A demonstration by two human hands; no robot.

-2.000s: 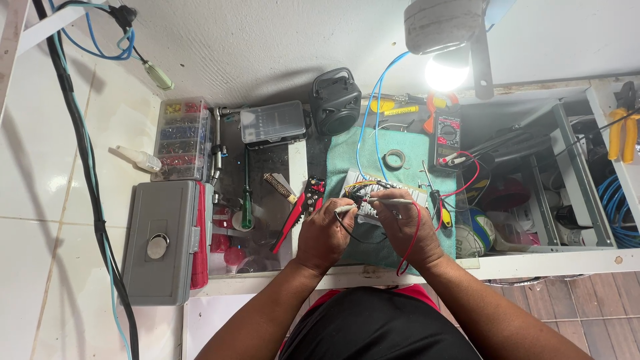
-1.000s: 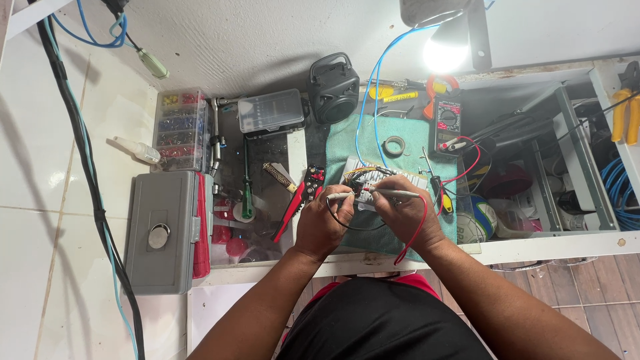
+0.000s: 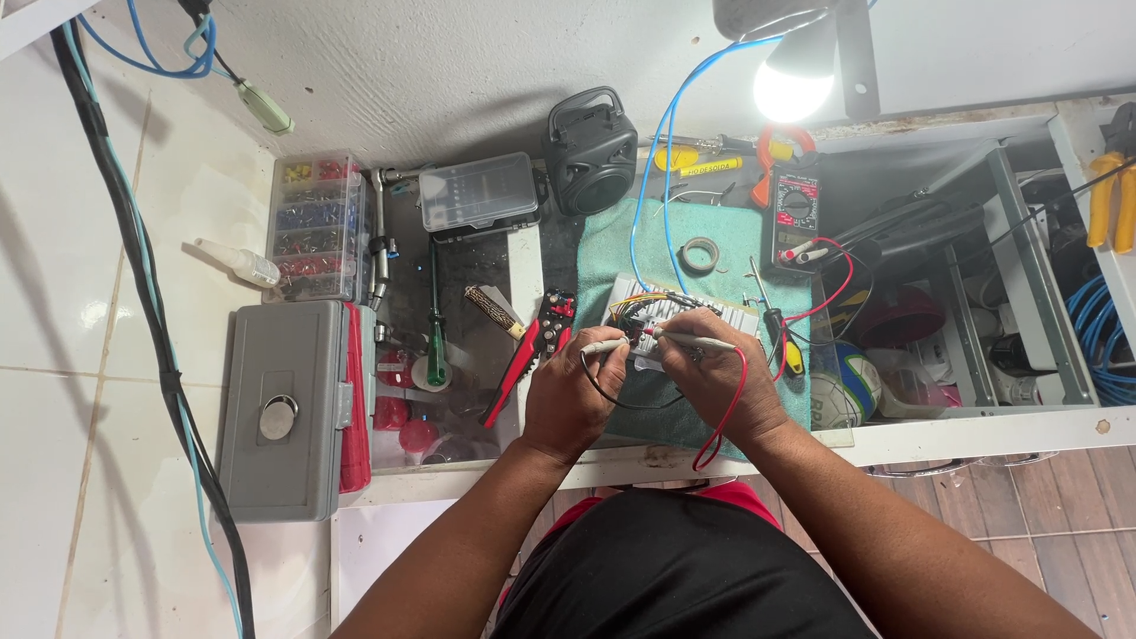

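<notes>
My left hand (image 3: 577,390) holds a multimeter probe with a black lead (image 3: 605,346). In my right hand (image 3: 721,377) is the other probe (image 3: 697,340), with a red lead. Both tips point at the wired middle of a finned metal unit (image 3: 737,319), where contact cannot be made out. The unit lies on a teal cloth (image 3: 608,257), with bundled wires on top and two blue wires rising from it. The multimeter (image 3: 796,213) lies beyond my right hand, its leads plugged in. Beside the unit is a screwdriver with a black and yellow handle (image 3: 792,351).
A roll of tape (image 3: 700,255) is on the cloth. Red wire strippers (image 3: 524,355) lie left of my left hand. Further left are a green-handled screwdriver (image 3: 436,355), a grey case (image 3: 284,413) and a parts organizer (image 3: 315,231). A black speaker (image 3: 592,155) stands behind; a lit bulb (image 3: 792,89) hangs above.
Both hands keep hold of the probes over the unit. The right hand has shifted slightly, and the loop of red lead beneath it hangs differently.
</notes>
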